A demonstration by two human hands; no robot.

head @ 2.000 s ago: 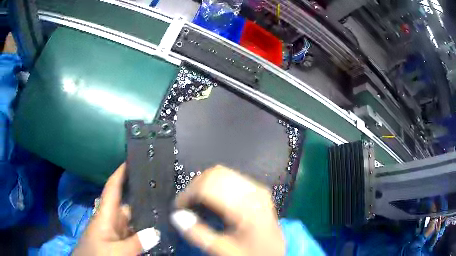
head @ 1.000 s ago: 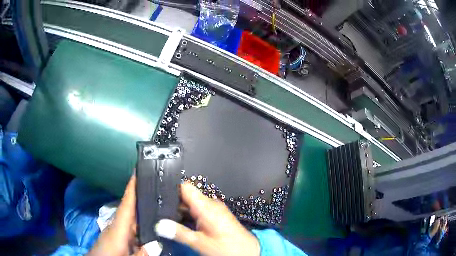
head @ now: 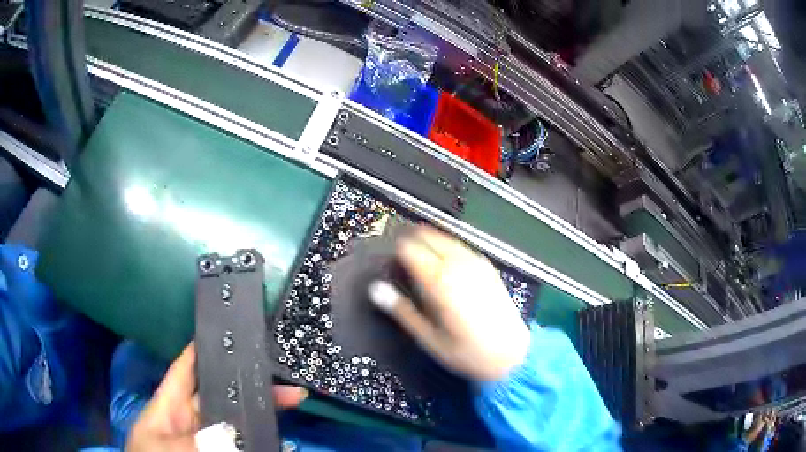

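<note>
My left hand [head: 172,408] holds a long dark end plate [head: 231,344] upright at the lower left, its end with two round bosses pointing away from me. A row of small holes or studs runs along its face. My right hand [head: 455,305] is blurred over the middle of the black parts tray [head: 362,309], thumb with a white cap and fingers apart. Its fingertips are partly blurred, and I cannot tell if it holds a nut. Many small nuts [head: 305,327] lie around the tray's left and near edges. A pale scrap [head: 380,226] lies at its far corner.
A green conveyor belt [head: 212,84] between silver rails crosses beyond the tray, with a dark plate [head: 398,159] on it. Stacked plates [head: 610,353] stand at right. Blue [head: 389,104] and red [head: 467,132] bins are beyond. Another person's blue sleeve [head: 26,335] is at the left edge.
My right hand has moved from beside the held plate to over the tray. The plate has shifted left. More nuts now lie along the tray's left side.
</note>
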